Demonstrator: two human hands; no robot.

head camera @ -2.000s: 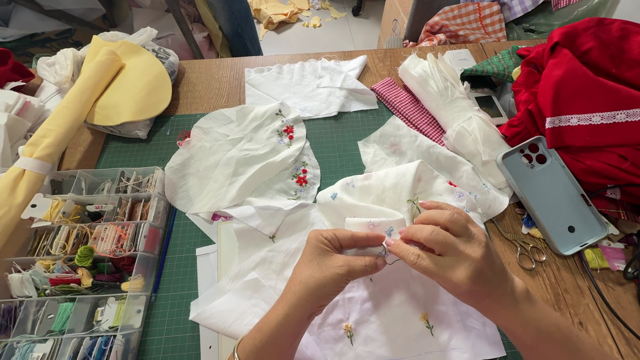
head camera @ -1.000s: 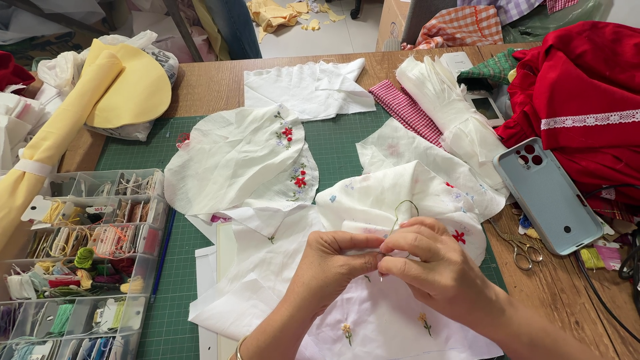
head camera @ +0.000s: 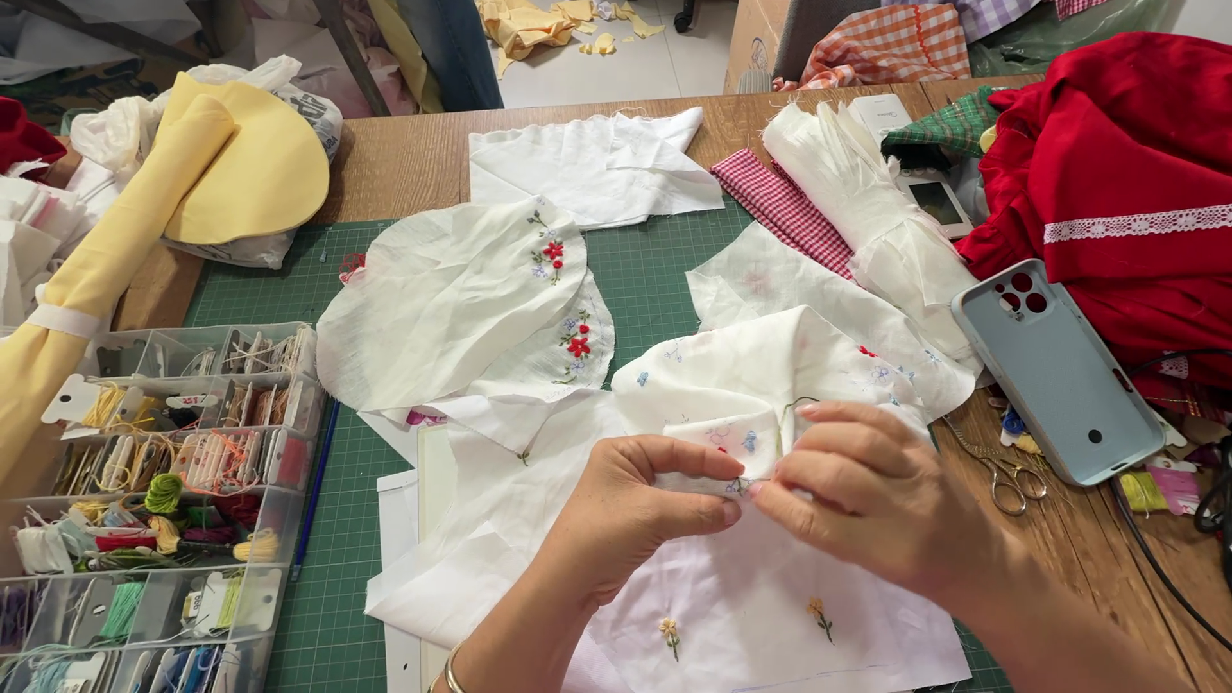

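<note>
My left hand (head camera: 640,510) pinches a fold of white embroidered cloth (head camera: 731,375) between thumb and forefinger. Close beside it, my right hand (head camera: 857,481) has its thumb and fingertips at the same fold; whether they grip cloth or a needle cannot be seen. A loop of dark green thread (head camera: 791,404) rises by the right fingertips. Small blue and red stitched flowers show on the fold. Lower on the white fabric are two yellow stitched flowers (head camera: 669,630) with green stems. Left of the hands lies a rounded white piece (head camera: 443,298) with red flowers.
A green cutting mat (head camera: 654,260) lies beneath the cloth. A clear compartment box (head camera: 313,385) of wound floss stands at left, near a blue pencil-like stick (head camera: 316,491). Small scissors (head camera: 1011,481), a light blue phone case (head camera: 1059,375) and red fabric (head camera: 1136,173) are at right.
The thread loop above the fingers has changed shape. My right hand has shifted slightly, its fingers more spread than a second ago. My left hand stays at the fold.
</note>
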